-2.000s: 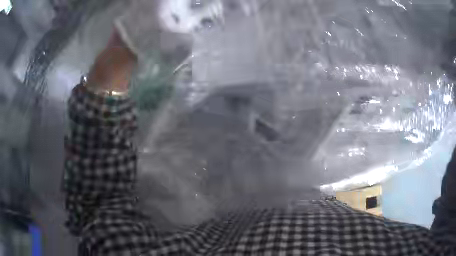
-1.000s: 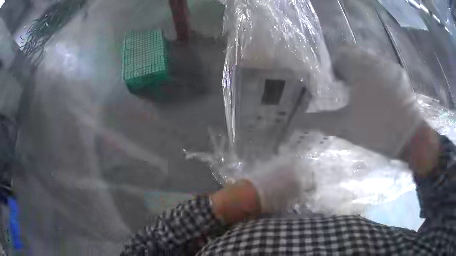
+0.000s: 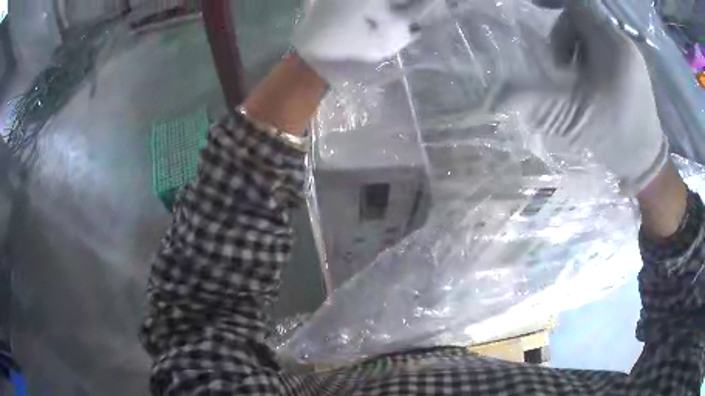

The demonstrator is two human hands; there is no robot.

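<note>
Clear stretch film [image 3: 386,302] hangs crinkled and shiny over grey sheet-metal housings. One housing's end face [image 3: 340,220], with a rectangular cutout and small holes, shows through the film at centre. My left hand [image 3: 357,32], in a white knit glove, is at the top edge over the stack's left corner; its fingers are blurred and partly cut off, so its grip is unclear. My right hand [image 3: 599,108], in a white glove with dark, dirty fingers, is at upper right with fingers curled on the film, which shows drawn folds beside it.
A green mesh basket [image 3: 178,158] stands on the grey-green floor at left, partly behind my left sleeve. A dark red post [image 3: 223,50] rises beside it. Tan pallet wood [image 3: 510,346] shows low under the stack, beside a pale blue surface [image 3: 591,317].
My left hand has moved from low centre up to the top edge. My right hand has risen slightly. The film now spreads over the housing ends and hangs lower in front.
</note>
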